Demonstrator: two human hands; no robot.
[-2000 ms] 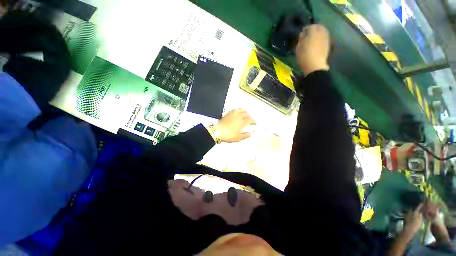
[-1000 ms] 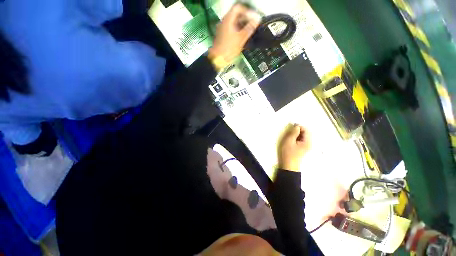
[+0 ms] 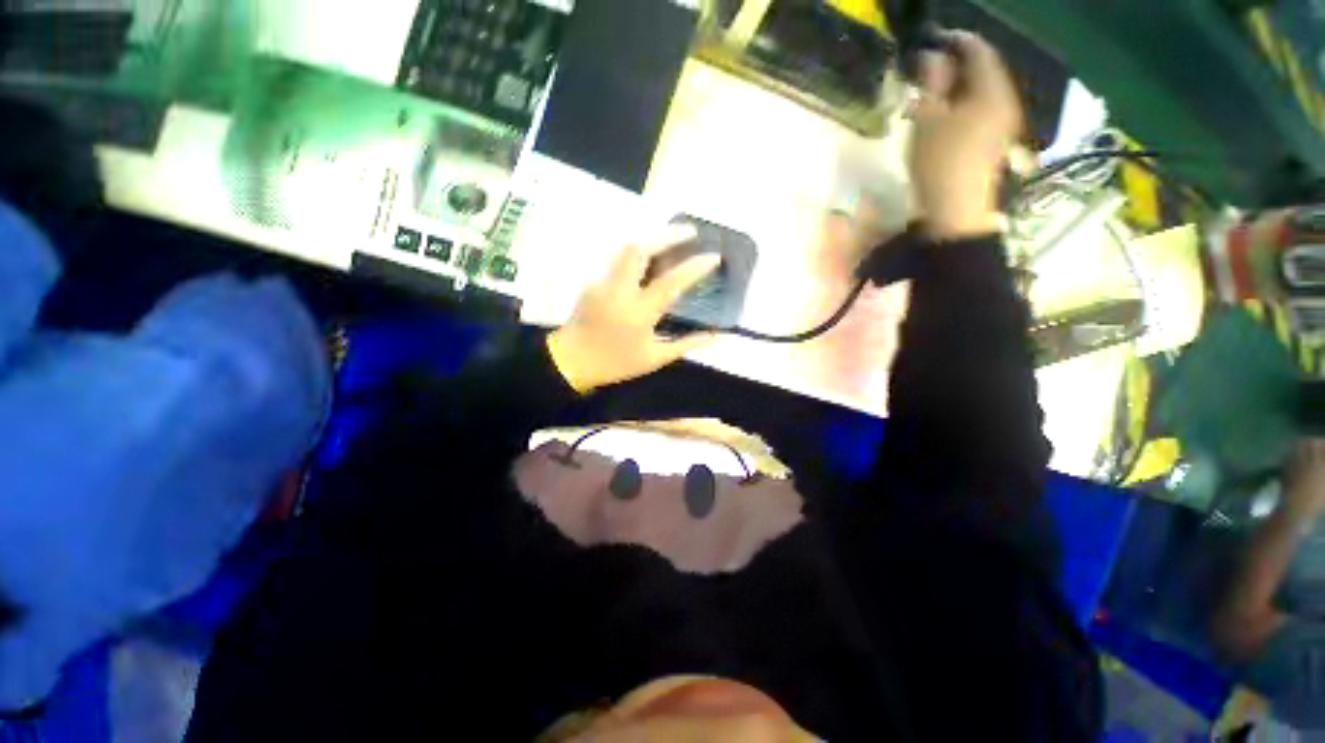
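Observation:
A dark grey cube socket [image 3: 715, 273] sits on the bright white tabletop in front of me. My left hand [image 3: 622, 317] is on its left side, with thumb and fingers around it. A black cord [image 3: 807, 337] runs from the cube to the right and up beside my right wrist. My right hand [image 3: 962, 131] is raised near the back right of the tabletop, beside the clear and yellow fixture. It is blurred, with something dark near its fingertips, and I cannot tell what it holds.
A dark pad [image 3: 613, 87], a black printed panel [image 3: 480, 55] and green-white printed sheets [image 3: 313, 153] lie left and behind. The fixture [image 3: 814, 58] is at the back. White cables [image 3: 1068, 189] are at right. A person in blue [image 3: 160, 421] is at left; another person's arm [image 3: 1271, 559] shows at far right.
My left hand has come from the printed sheets, where a coiled black cord was beside it, to the cube in front of me. My right hand has moved from the tabletop to the back right.

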